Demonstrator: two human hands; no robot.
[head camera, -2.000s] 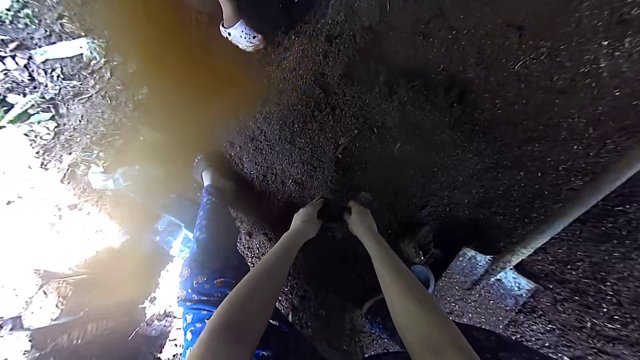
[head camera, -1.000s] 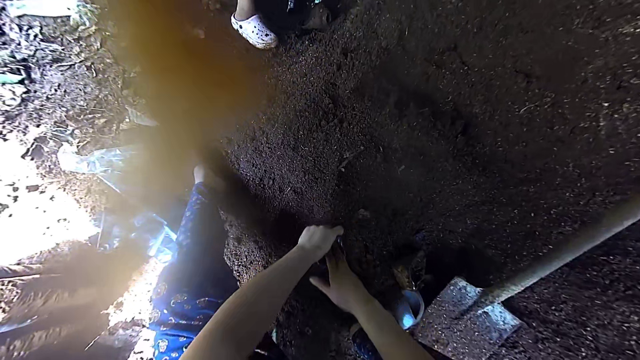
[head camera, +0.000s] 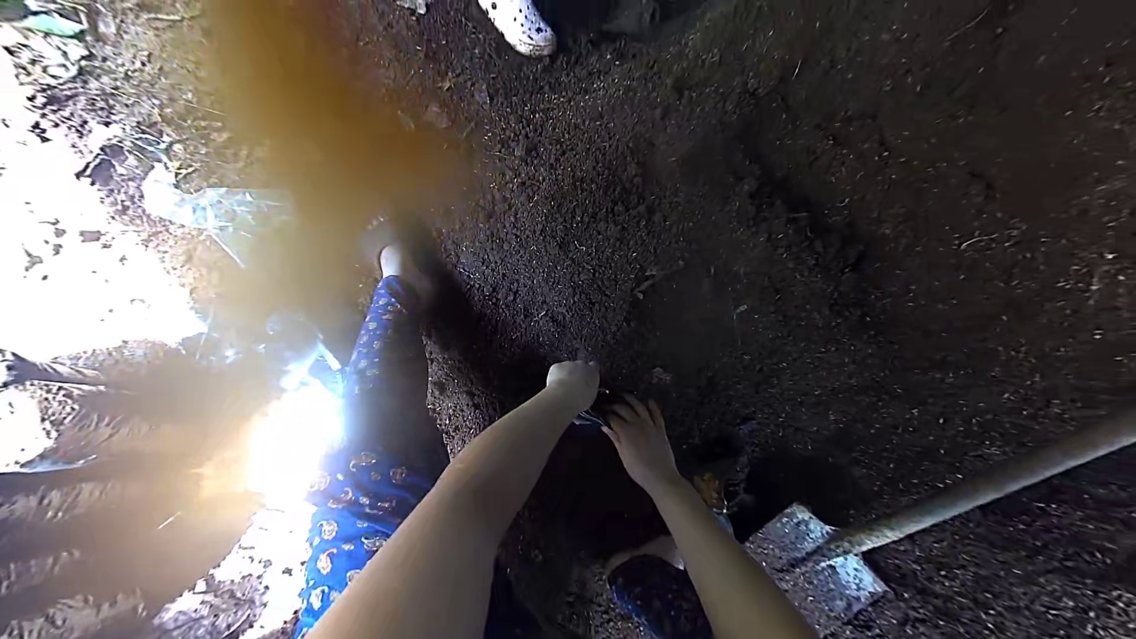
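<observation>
Low in the middle of the view, my left hand is closed into a loose fist at the edge of a dark, partly shiny plastic bag. My right hand lies beside it with the fingers spread against the bag's right side. The bag is mostly in shadow, and what it contains cannot be seen. Dark loose soil spreads in front of both hands. My fingertips on the left are hidden by the back of the hand.
A hoe or shovel with a metal blade and long pole handle rests at the lower right. Another person's spotted clog shows at the top. My leg in blue patterned trousers and clear plastic are at left. A yellowish blur covers part of the view.
Two seconds ago my hands were level with each other, a little apart. Now the right hand is lower than the left, with its fingers more spread.
</observation>
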